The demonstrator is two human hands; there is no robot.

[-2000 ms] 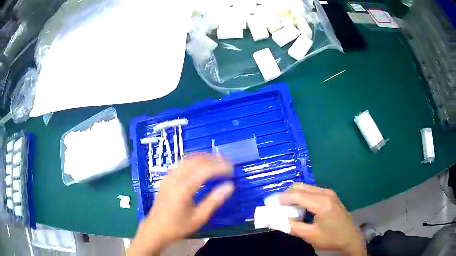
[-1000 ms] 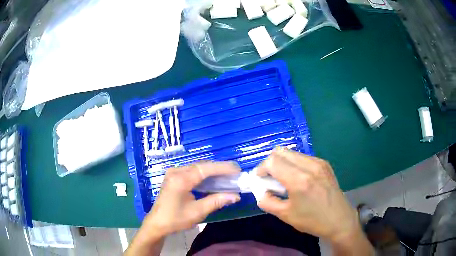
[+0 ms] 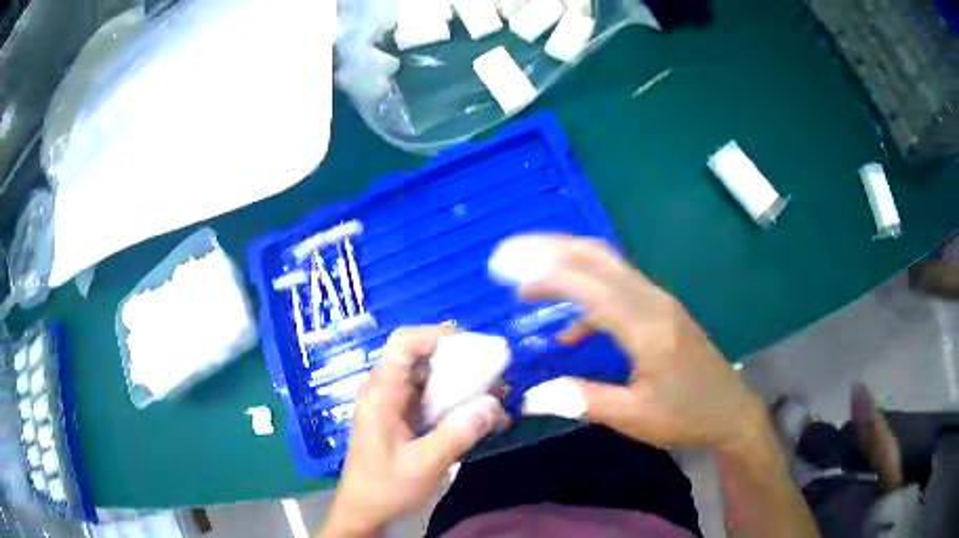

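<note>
My left hand (image 3: 405, 431) holds a white block (image 3: 463, 373) over the front edge of the blue tray (image 3: 452, 210). The block is blurred; a film around it cannot be made out clearly. My right hand (image 3: 662, 357) is beside it on the right, fingers spread and empty, with white caps on the thumb and a fingertip. Several thin white rod parts with crossbars (image 3: 334, 278) lie at the tray's left end. Two wrapped white units, one larger (image 3: 748, 183) and one narrower (image 3: 880, 200), lie on the table right of the tray.
A tub of small white parts (image 3: 187, 321) and a small white fitting (image 3: 260, 420) are left of the tray. Behind are a clear bag of white blocks (image 3: 503, 80), a thin stick (image 3: 652, 82) and a large white sheet (image 3: 195, 126). A person's arm (image 3: 875, 436) shows at lower right.
The clear film piece seen lying in the tray is gone from there. My hands, together around the block and film a second ago, are now apart. The block is in my left hand; the view has tilted.
</note>
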